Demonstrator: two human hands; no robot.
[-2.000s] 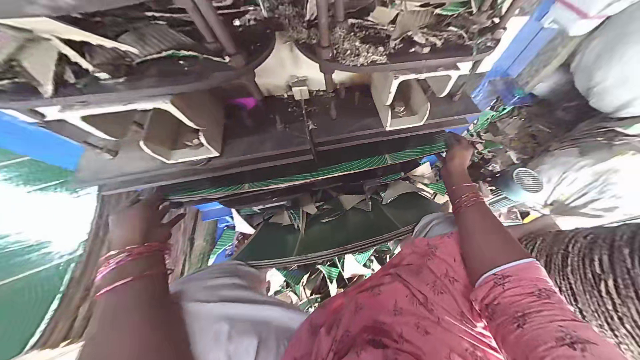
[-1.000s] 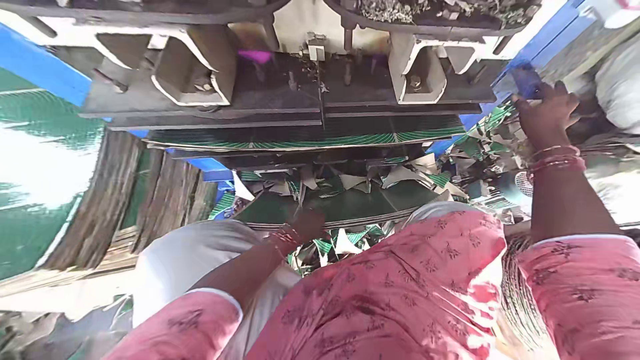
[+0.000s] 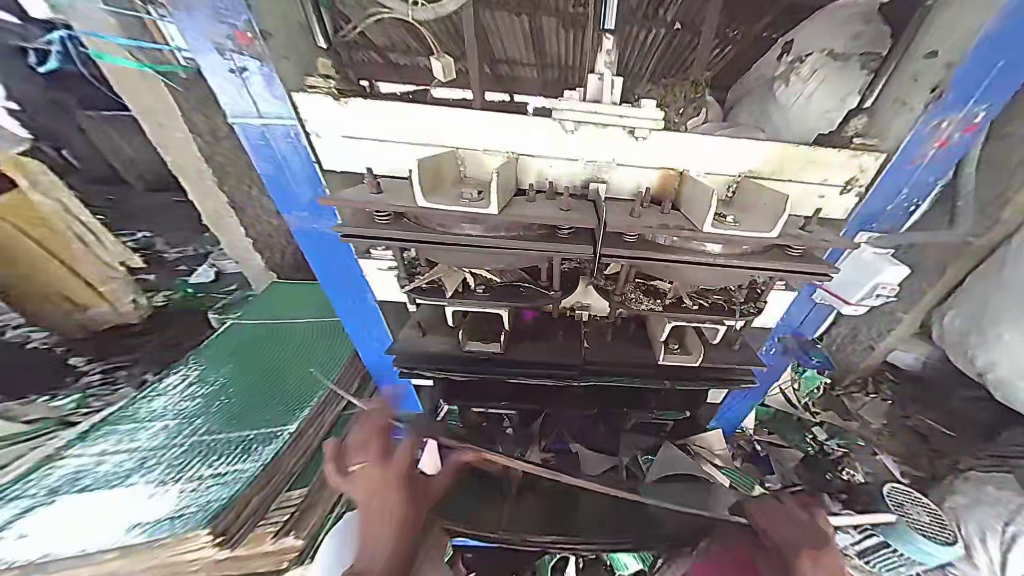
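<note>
My left hand (image 3: 388, 476) is blurred at the lower left of the machine. Its fingers are spread, with the thumb side near the left end of a dark sheet (image 3: 560, 516); whether it grips the sheet cannot be told. A thin pale strip (image 3: 340, 390) shows just above this hand. At the sheet's right end, my right hand (image 3: 788, 524) is closed around the edge. The sheet lies low in front of a press with stacked dark metal plates (image 3: 496, 360) and two round moulds, between blue posts. Scraps cover the moulds.
Green patterned sheets (image 3: 264, 352) lie stacked at the left, beside brown layered strips (image 3: 280, 464). Blue posts (image 3: 280, 176) flank the press. Cut scraps (image 3: 832, 432) are heaped at the right, near a round grille (image 3: 920, 512) and pale sacks (image 3: 988, 312).
The view has tilted up, showing more of the press. My right hand, raised and spread a second ago, is now down at the dark sheet. My left hand has moved left from the low middle.
</note>
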